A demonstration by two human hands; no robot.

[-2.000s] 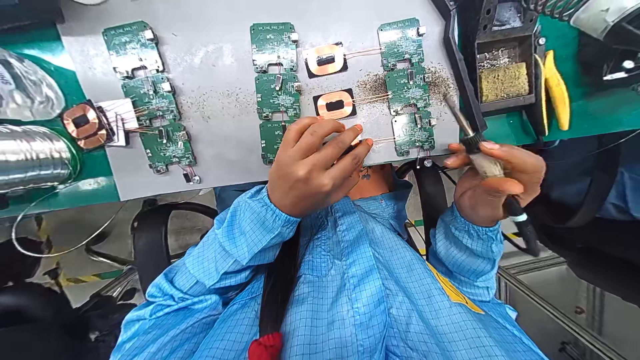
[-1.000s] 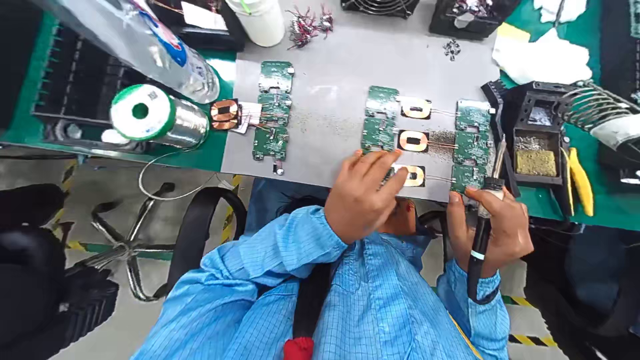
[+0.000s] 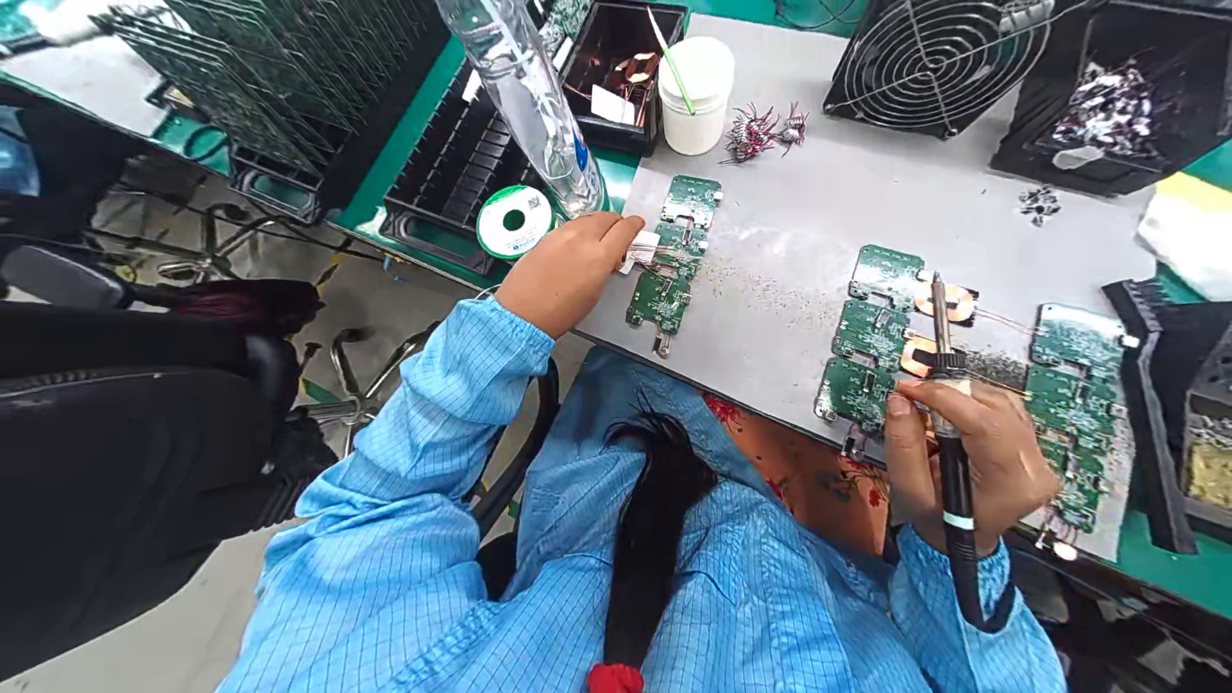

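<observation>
My left hand (image 3: 575,272) is at the left green circuit board panel (image 3: 660,300), its fingertips over the coils and white tabs wired to that panel; the hand hides most of them. In my right hand (image 3: 972,462) is a soldering iron (image 3: 941,332), its tip pointing away from me over a copper coil (image 3: 960,303). A second copper coil (image 3: 915,356) lies nearer me, partly behind the iron. These coils lie between the middle board panel (image 3: 863,327) and the right board panel (image 3: 1076,395), with thin wires running toward the right one.
Beyond the left panel stand a solder wire spool (image 3: 539,223), a plastic bottle (image 3: 539,115) and a white jar (image 3: 695,96). Red and black wire bundles (image 3: 754,133) lie on the grey mat (image 3: 770,207). A fan (image 3: 932,63) stands at the back; a soldering stand (image 3: 1211,452) is far right.
My left hand has moved left, from beside the middle panel to the coils at the left panel. My right hand still holds the iron, now over the coils beside the middle panel. The view has shifted left.
</observation>
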